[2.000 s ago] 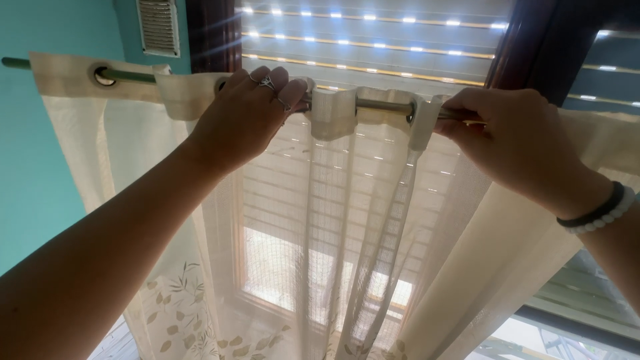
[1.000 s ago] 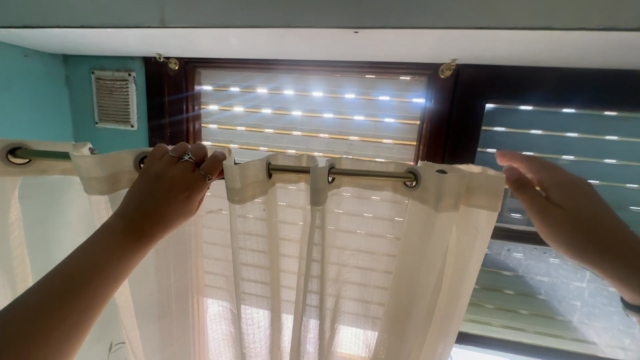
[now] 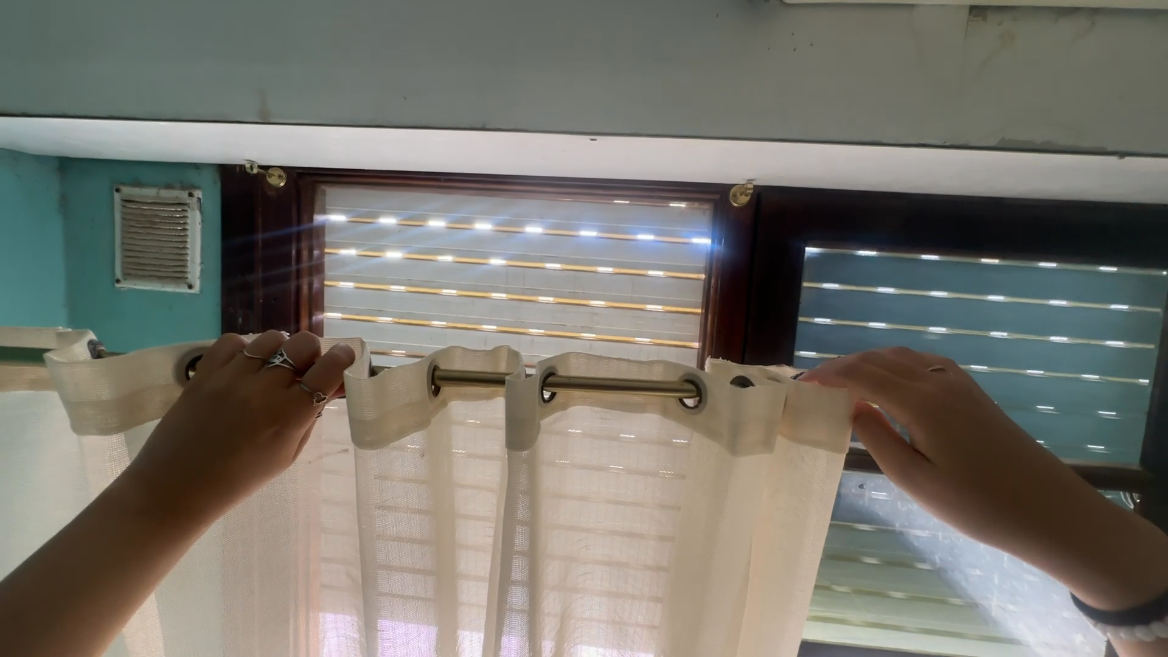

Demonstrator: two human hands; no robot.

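A metal curtain rod runs through the eyelets of a sheer cream curtain in front of the window. My left hand, with rings on its fingers, is closed around the rod and the gathered curtain top at the left. At the curtain's right top edge, my right hand pinches the fabric between thumb and fingers. Folds of cloth hide the rod's right end. Bare rod shows between the eyelets in the middle.
Above the dark wooden window frame is a pale ledge. Two brass brackets, a left one and a right one, sit at the frame's top. A wall vent is at the left; behind the glass is a slatted shutter.
My right hand has left the rod and now holds the curtain's right edge; one second ago its fingers were apart beside it. The view has tilted up, showing the brackets.
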